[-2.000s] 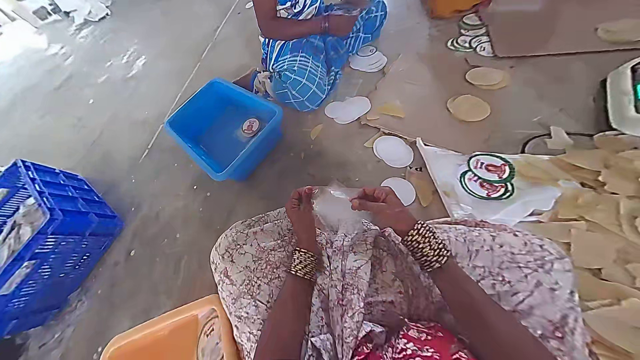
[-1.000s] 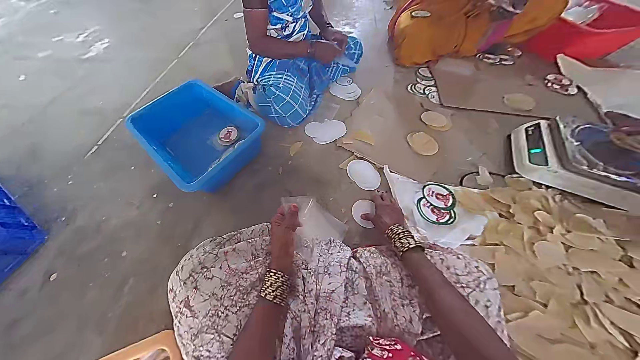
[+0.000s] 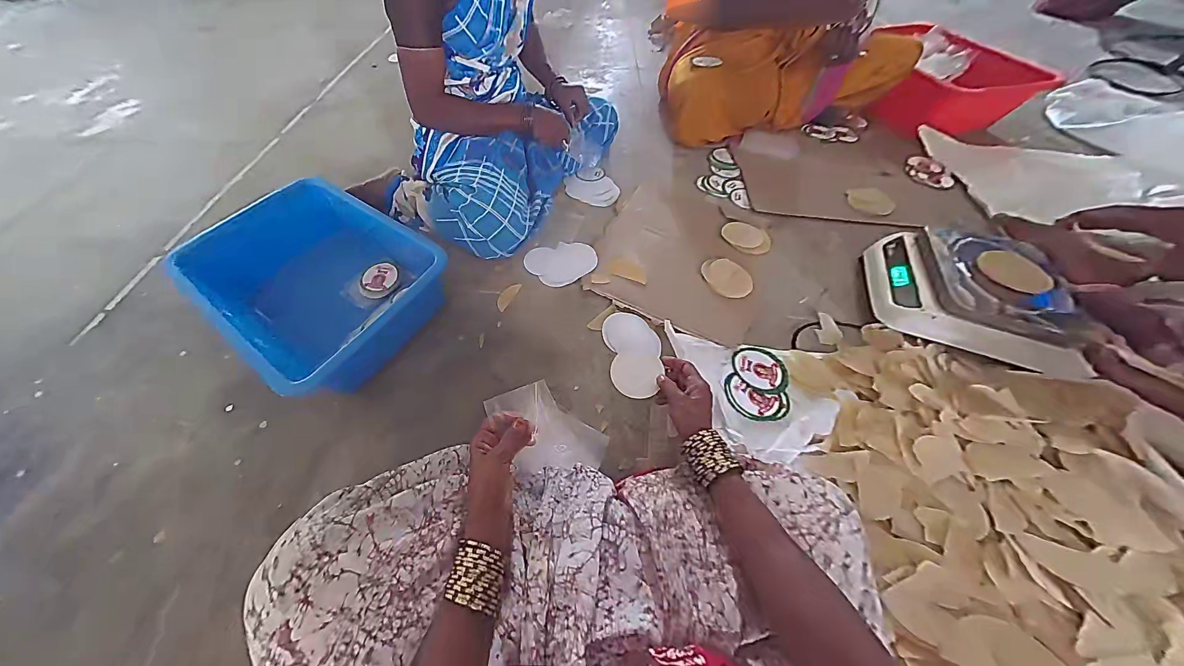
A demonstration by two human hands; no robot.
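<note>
My left hand (image 3: 500, 439) grips a clear plastic bag (image 3: 555, 435) by its edge, above my lap. To the right, my right hand (image 3: 686, 396) pinches the edge of a white paper disc (image 3: 636, 375). That disc overlaps another white disc (image 3: 631, 334) lying on the floor. Beside my right hand, round printed labels with green rims (image 3: 760, 370) rest on a white plastic sheet (image 3: 819, 413). Several flat, pale brown discs and pieces (image 3: 999, 472) form a wide heap at the right.
A blue tub (image 3: 305, 287) holding a labelled packet (image 3: 379, 279) stands at the left. A digital scale (image 3: 971, 287) with a disc on it is at the right. Two people sit ahead, near a red tub (image 3: 971, 88) and a cardboard sheet (image 3: 832, 180). Another person's hands are beside the scale.
Two seconds ago both my hands were together at the clear bag. My right hand has since moved away to the white discs and now has hold of one. The view has shifted to the right.
</note>
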